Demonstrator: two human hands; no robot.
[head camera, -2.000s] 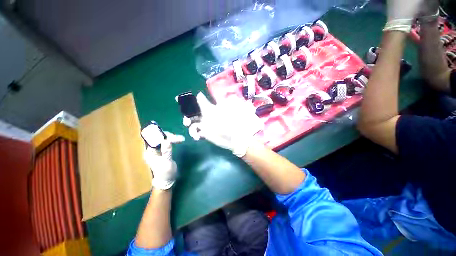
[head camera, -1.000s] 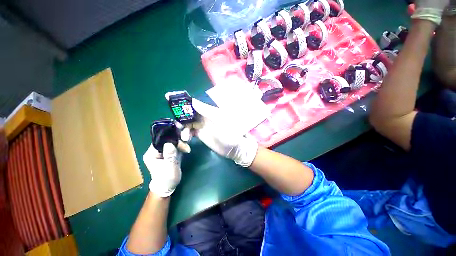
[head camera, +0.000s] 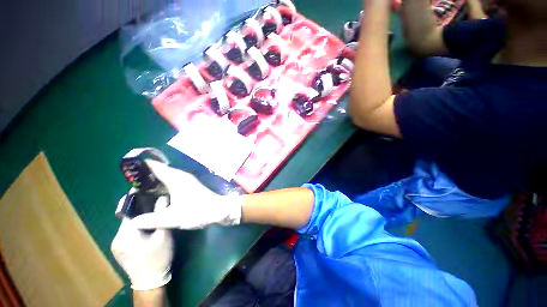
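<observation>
My gloved left hand (head camera: 144, 252) holds a dark smartwatch (head camera: 144, 204), its face partly covered by my fingers. My gloved right hand (head camera: 195, 201) holds another smartwatch (head camera: 137, 172) just above it, with small red and green icons on its screen and its strap looped behind. Both hands are close together and seem to touch. To their right, a pink-red tray (head camera: 264, 157) holds several watches with pale looped straps. A white paper sheet (head camera: 213, 146) lies over the tray's near left corner.
Clear crinkled film (head camera: 174, 36) lies behind the tray. A tan board (head camera: 51, 240) lies at the left on the green bench (head camera: 90, 132). A co-worker's bare arm (head camera: 372, 72) reaches in beyond the tray's right side. More red trays (head camera: 528, 228) show at the far right.
The view has swung right, so tray and co-worker sit further left. My hands have closed together around the two watches. The upper watch's screen went from dark to green icons, now red and green.
</observation>
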